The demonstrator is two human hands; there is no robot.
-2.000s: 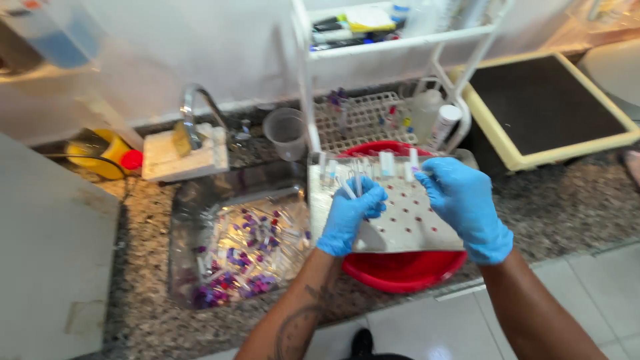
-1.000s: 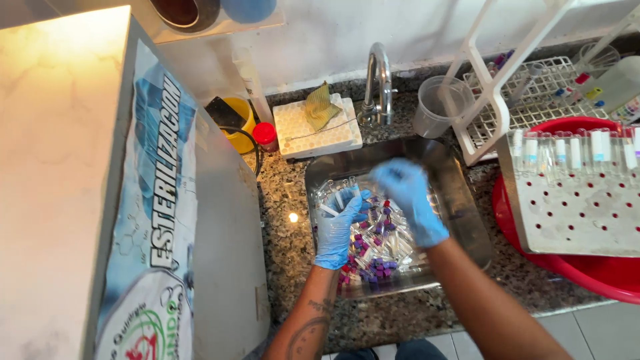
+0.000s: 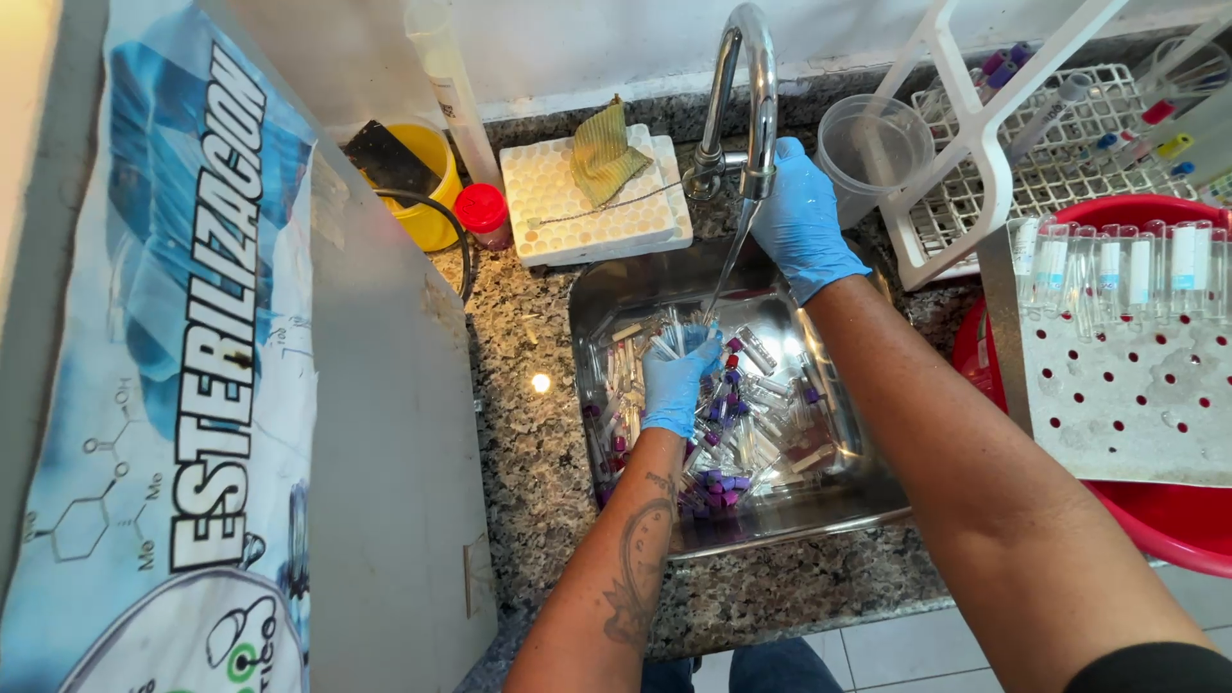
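Observation:
My left hand [image 3: 677, 382], in a blue glove, holds several clear test tubes [image 3: 680, 332] upright over the sink, under a thin stream of water from the chrome faucet [image 3: 758, 96]. My right hand [image 3: 802, 217], also gloved in blue, is at the faucet's base on its right side; its fingertips are partly hidden behind the spout, so its grip cannot be told. Below, the metal sink [image 3: 857, 481] holds many clear tubes, purple caps [image 3: 722, 486] and a few red ones. At the right, a perforated metal rack [image 3: 1136, 438] carries a row of glass tubes [image 3: 1107, 274] along its far side.
A white foam block [image 3: 597, 241] with a cloth [image 3: 606, 154], a red-capped jar [image 3: 483, 214] and a yellow container [image 3: 421, 183] stand left of the faucet. A plastic cup [image 3: 871, 154] and a white stand [image 3: 991, 144] are right. A red basin [image 3: 1174, 520] lies under the rack; a grey cabinet [image 3: 395, 433] borders the left.
My right hand has moved from over the sink to the faucet, and water now runs. My left hand still holds tubes. The view has shifted left from the rack to the sink.

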